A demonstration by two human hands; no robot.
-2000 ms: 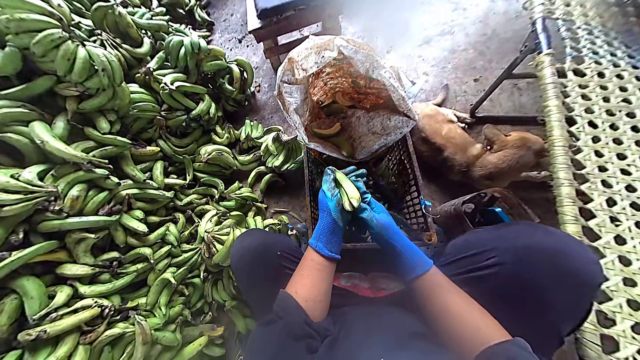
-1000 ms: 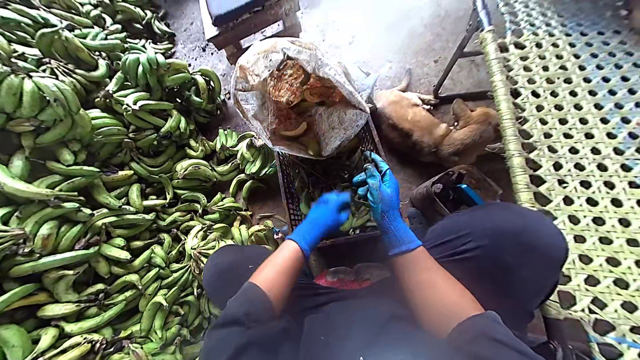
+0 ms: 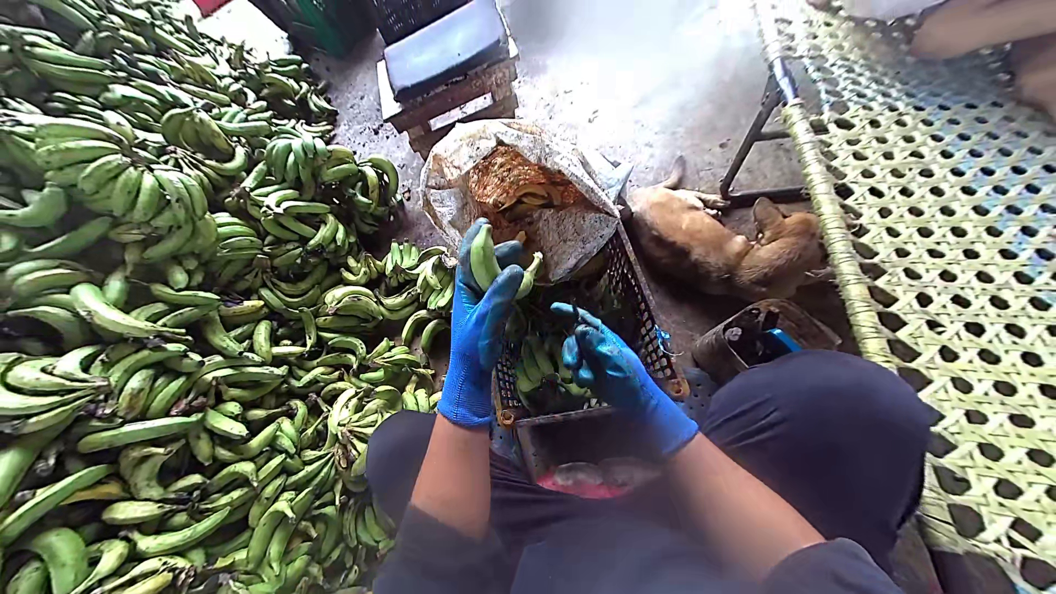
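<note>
My left hand [image 3: 483, 322], in a blue work glove, holds green plantains [image 3: 485, 257] upright between thumb and fingers, near the mouth of an open sack [image 3: 569, 243]. To its right, my right hand [image 3: 609, 363], gloved alike, is curled with the index finger extended; a small dark thing shows at its fingers, too unclear to name. Both hands are above a black plastic crate [image 3: 635, 289] that holds green plantains [image 3: 540, 371]. Inside the sack lie brownish scraps and peel-like pieces [image 3: 528, 198].
A large heap of green plantains [image 3: 165, 330] fills the left side. A dog [image 3: 709, 239] lies right of the crate, by an open container [image 3: 763, 330]. A woven cot [image 3: 949, 247] stands at right, with part of a person [image 3: 982, 29] on it. A low wooden stool [image 3: 450, 91] is behind the sack.
One second ago my hands were lower over the crate, with no plantain plain in the left. Now the left is raised beside the sack, holding plantains. The view has shifted.
</note>
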